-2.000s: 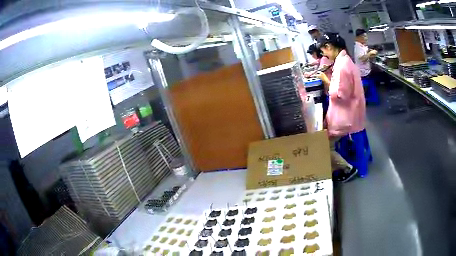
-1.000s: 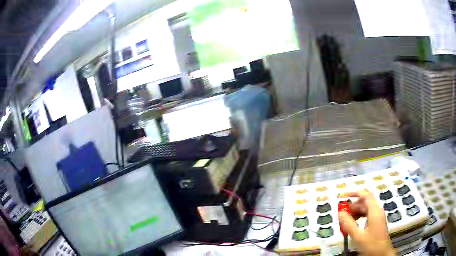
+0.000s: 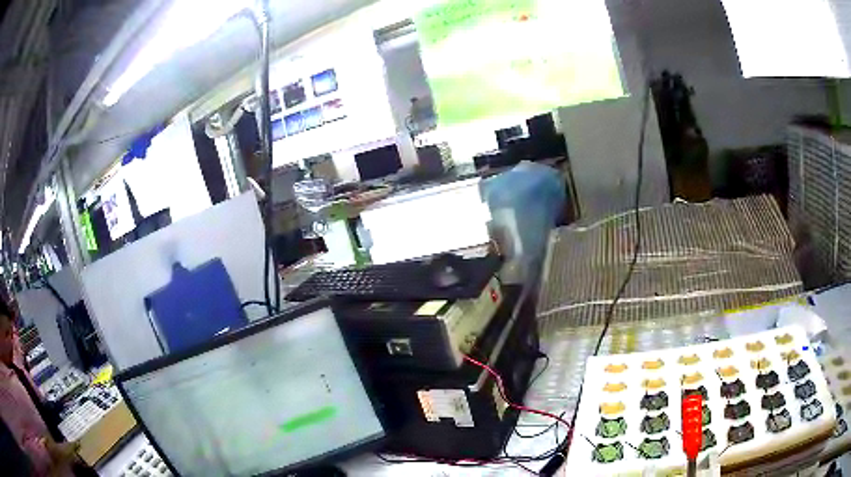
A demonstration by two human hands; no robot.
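Note:
The white foam tray (image 3: 644, 382) lies at the lower right, with tan empty pockets at the back and several small black modules (image 3: 738, 407) in its other pockets. Green-faced modules (image 3: 610, 428) sit at its near-left corner. The red handle of the toggle clamp (image 3: 691, 426) stands upright at the tray's near edge. The clamp's base is mostly cut off by the bottom edge. Neither my left hand nor my right hand is in the picture.
A tilted monitor (image 3: 257, 401) with a green bar stands at the left. Black instrument boxes (image 3: 434, 382) with a keyboard (image 3: 373, 282) and mouse on top are behind it. Red and black leads run to the tray. A film-wrapped tray stack (image 3: 672, 256) is behind. A person's pink sleeve (image 3: 20, 410) shows far left.
The view has swung from the right-hand stacks to the monitor and tray. The hand at the red handle one second ago has left the picture. The handle now stands uncovered.

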